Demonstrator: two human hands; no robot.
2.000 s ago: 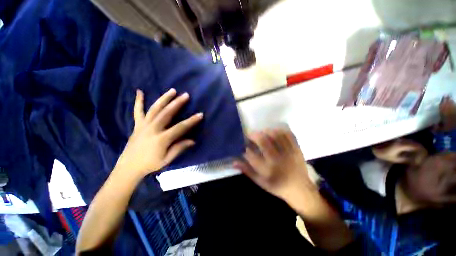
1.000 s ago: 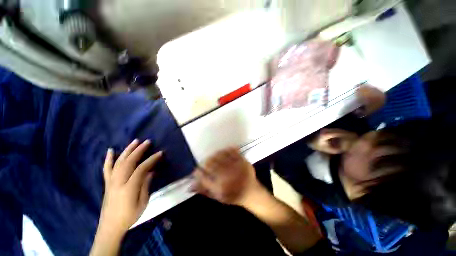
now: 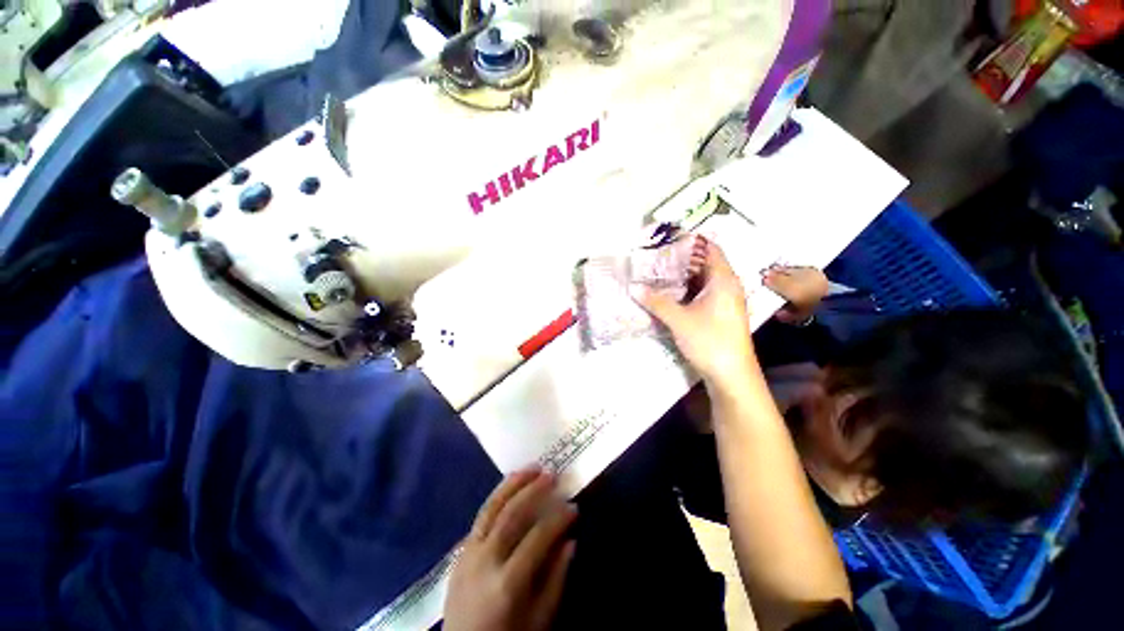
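Observation:
The navy garment piece (image 3: 333,493) lies heaped left of and under the needle area of the off-white sewing machine (image 3: 407,185), which has magenta "HIKARI" lettering. My left hand (image 3: 512,549) rests at the table's front edge by the cloth's right corner, fingers slightly apart; its wrist is cut off by the bottom edge. My right hand (image 3: 709,314) is at the crinkly pinkish snack packet (image 3: 610,302) on the table right of the machine head, thumb on top and fingers at its far end. The presser foot is hard to make out.
A red tape strip (image 3: 547,334) marks the bed seam. Thin green and black items (image 3: 696,216) lie beyond the packet. A small second person (image 3: 974,431) stands at the right, a hand (image 3: 799,290) on the table edge. Blue crates (image 3: 918,259) are beside and below.
The view has swung to the right and shows more of the machine. My right hand has left the cloth's corner and gone to the packet. My left hand is now nearer the table's front edge.

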